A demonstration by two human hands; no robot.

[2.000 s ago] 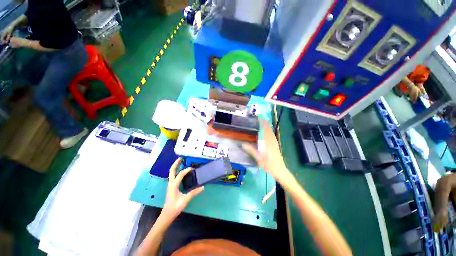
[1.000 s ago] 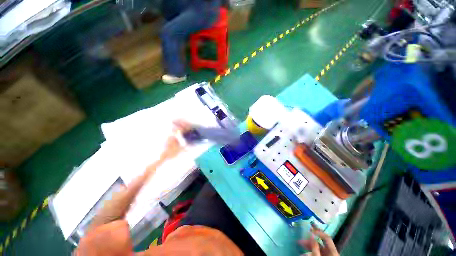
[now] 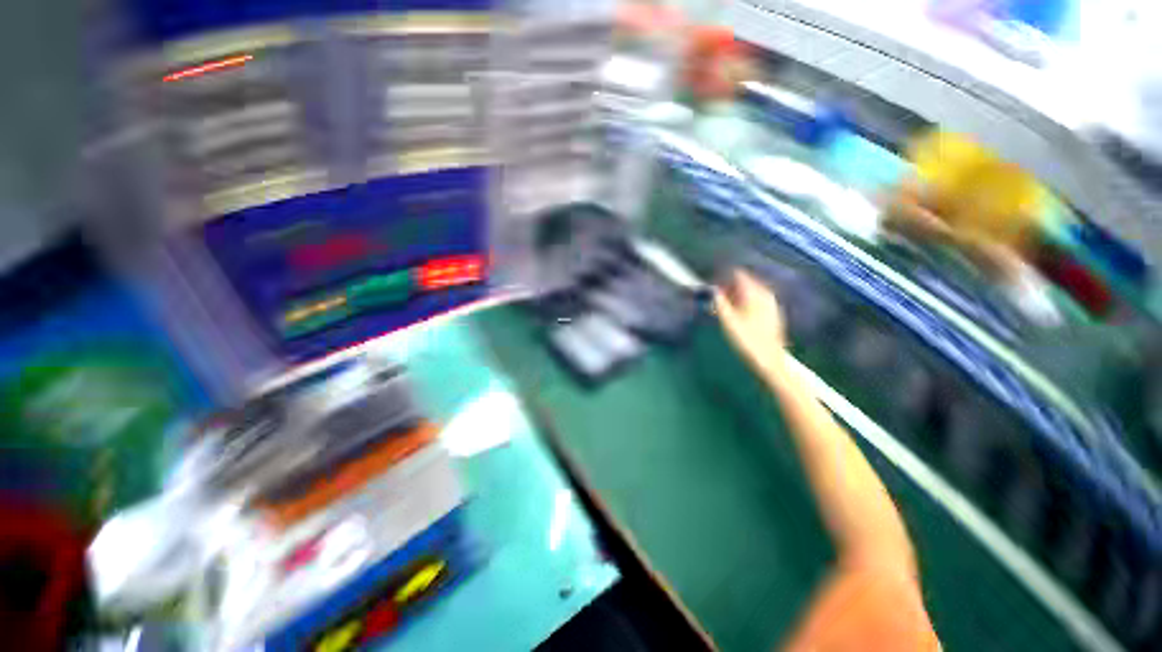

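Note:
The frame is strongly blurred. My right hand (image 3: 752,318) is stretched out over the green-topped line, at the right end of a group of dark housings (image 3: 596,347). Its fingertips are by the edge of a dark housing; whether they grip it cannot be told. My left hand is out of the picture. The press's fixture base plate (image 3: 370,525) is at lower left, with the orange-brown nest (image 3: 351,478) on it. I cannot make out whether a housing lies in the nest.
The blue control panel (image 3: 357,255) with lit buttons stands above the teal bench (image 3: 523,510). A white object (image 3: 140,554) is left of the plate. The conveyor (image 3: 879,293) runs diagonally at right, with dark shapes along it. Blurred people are beyond it.
The view has swung right from the white sheet to the green-topped line. My right hand has moved from the press's front to the housings. My left hand has left the picture.

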